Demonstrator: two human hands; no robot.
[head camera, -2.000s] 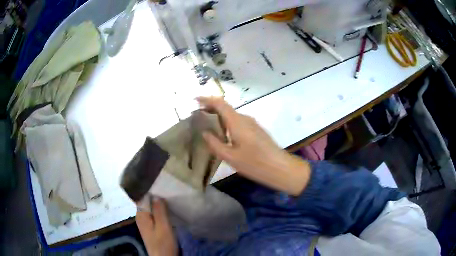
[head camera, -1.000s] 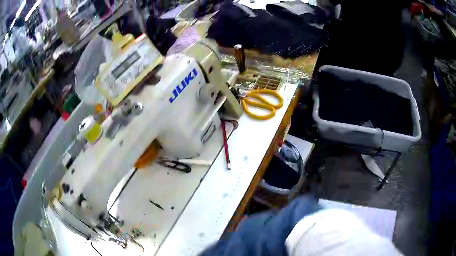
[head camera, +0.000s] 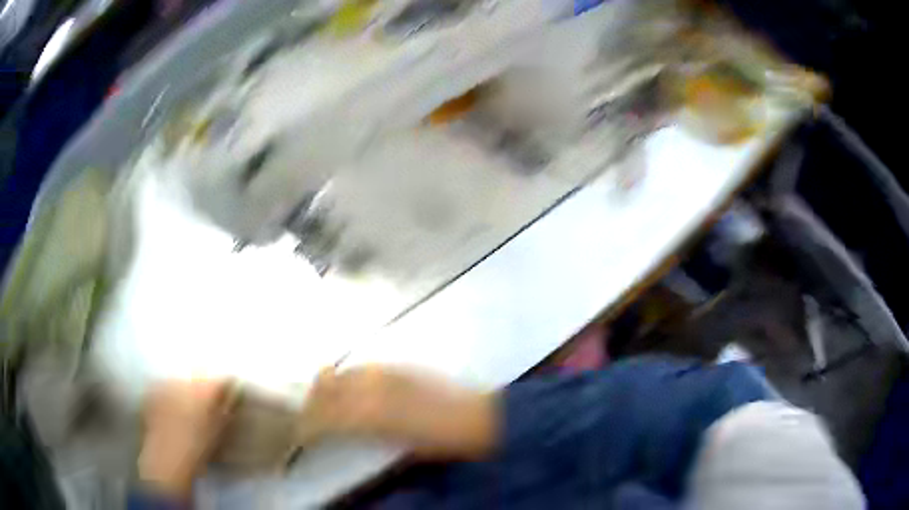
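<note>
The frame is strongly blurred. My left hand (head camera: 181, 428) and my right hand (head camera: 384, 406) are low in the head view, side by side over the front of the white table. A beige-brown fabric piece (head camera: 261, 434) shows between them, and both hands seem to hold it by its two sides. Its edges and any brown band cannot be made out. The white sewing machine (head camera: 399, 159) stands beyond my hands, with its needle area (head camera: 314, 234) a little above them in the picture.
Olive-green fabric (head camera: 70, 249) lies at the far left, with blurred greyish pieces below it. Orange-yellow scissors (head camera: 723, 100) lie right of the machine. The table's front edge (head camera: 638, 289) runs diagonally down past my right sleeve. A grey container rim shows at the right.
The view has swung back from the machine's right side to the sewing area. Both hands are in view again, closer together and further left than two seconds ago.
</note>
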